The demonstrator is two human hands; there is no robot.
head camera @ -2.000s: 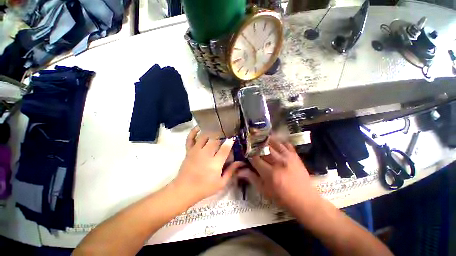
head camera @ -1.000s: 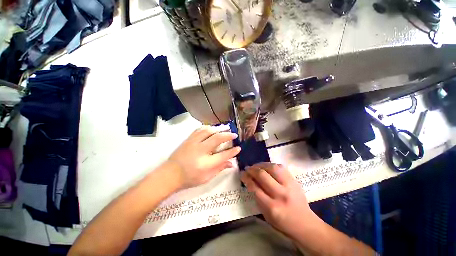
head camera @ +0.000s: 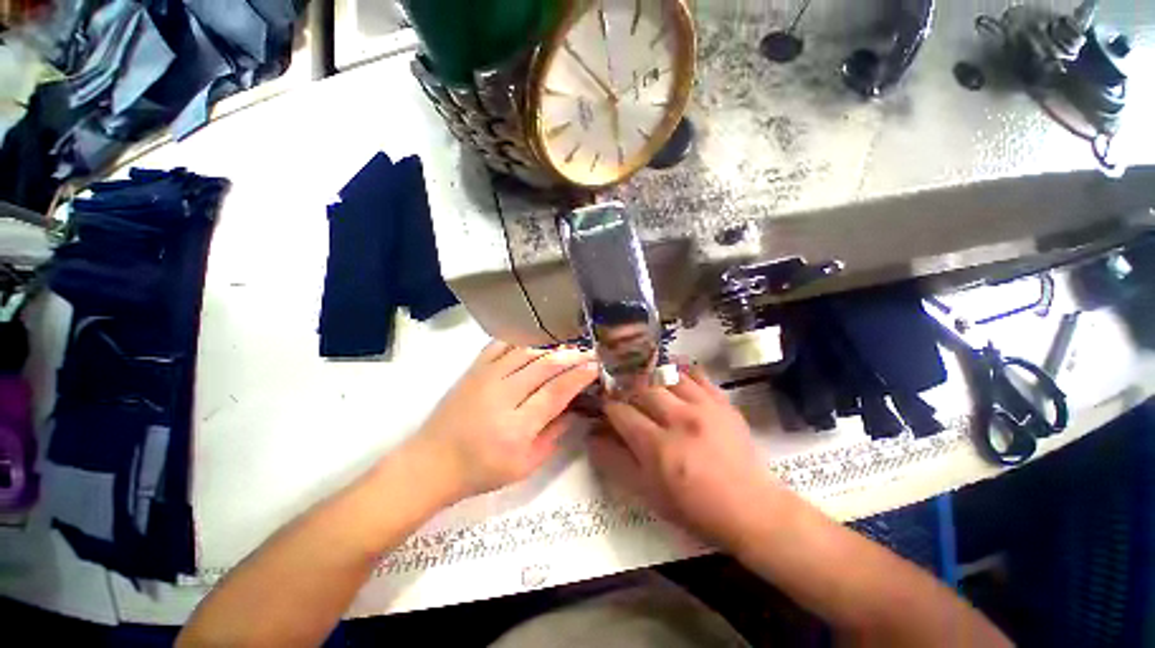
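Note:
The off-white sewing machine head (head camera: 811,152) crosses the upper right, with a shiny guard (head camera: 613,285) upright before the needle area. My left hand (head camera: 507,411) lies flat with its fingertips just left of the guard's lower end. My right hand (head camera: 678,443) is bent, with its fingertips at the guard's lower right. The hands nearly meet there. The dark piece between them is almost wholly hidden by the fingers and guard, so I cannot tell how each hand holds it. Small navy cut panels (head camera: 361,272) lie left of the machine.
A long navy bundle (head camera: 120,367) lies at the left. Grey-blue scraps (head camera: 190,57) are heaped upper left. Dark pieces (head camera: 874,348) lie under the machine arm, beside black-handled scissors (head camera: 1021,408). A wristwatch (head camera: 614,89) is strapped round the machine head. A blue crate (head camera: 1077,544) stands lower right.
A second ago the navy piece showed below the guard; now the hands cover it. My right hand has moved up toward the guard. The whole view has shifted slightly.

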